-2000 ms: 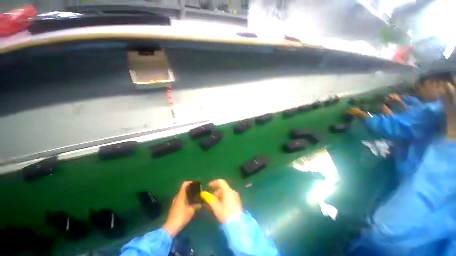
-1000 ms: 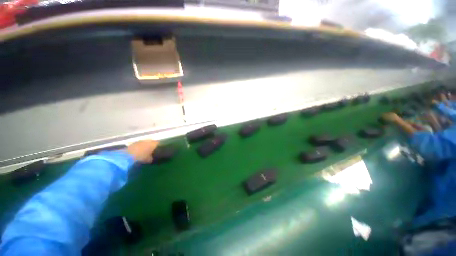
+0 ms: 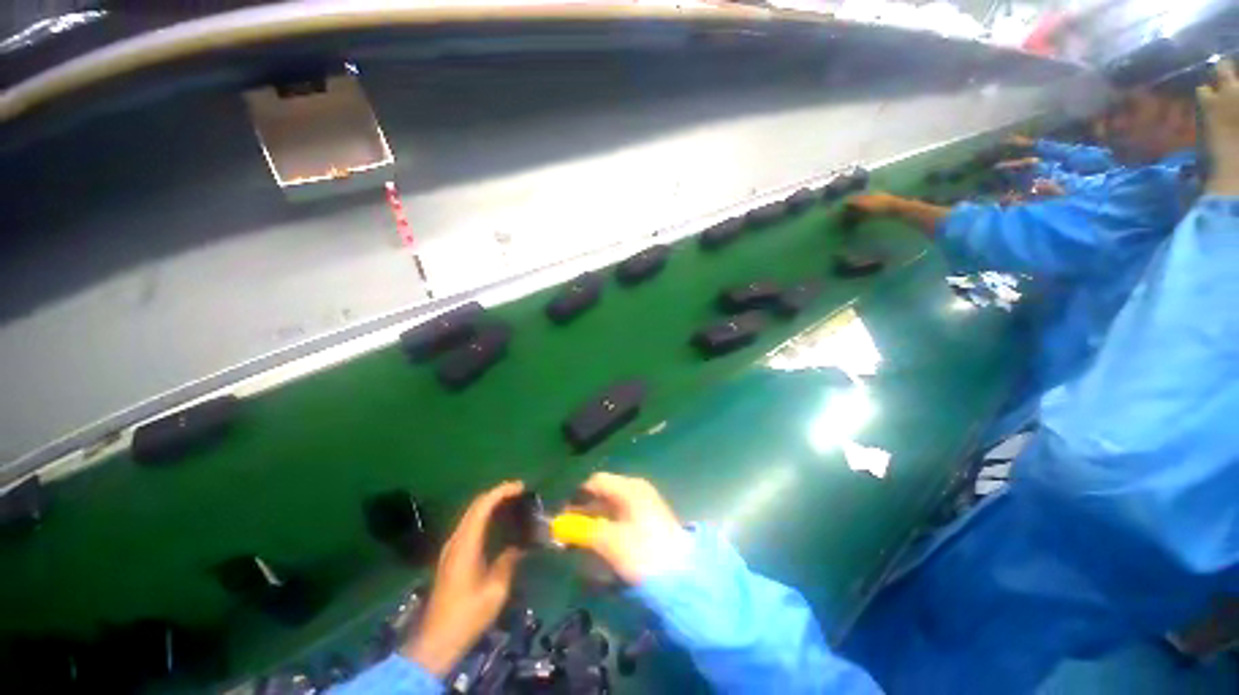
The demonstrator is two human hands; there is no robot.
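Observation:
My left hand (image 3: 472,581) is shut on a small black part (image 3: 522,516) in front of me. My right hand (image 3: 635,527) is shut on a yellow-handled tool (image 3: 576,528), whose tip points left at the black part. The fingers hide most of the part. Below my hands lies a heap of small glossy black parts (image 3: 537,659). Black units with white strips lie on the belt at the left, one (image 3: 396,517) just left of my left hand.
Plain black units (image 3: 605,413) lie along the green belt (image 3: 326,448). A grey panel with an open carton (image 3: 324,141) stands beyond. A white sheet (image 3: 832,345) and scraps (image 3: 867,459) lie right. Workers in blue smocks (image 3: 1141,435) are at the right; one reaches over the belt.
My left arm has drawn back from the far edge of the belt. Both hands are now together at the front with part and tool. The view has shifted, showing more parts heaped below.

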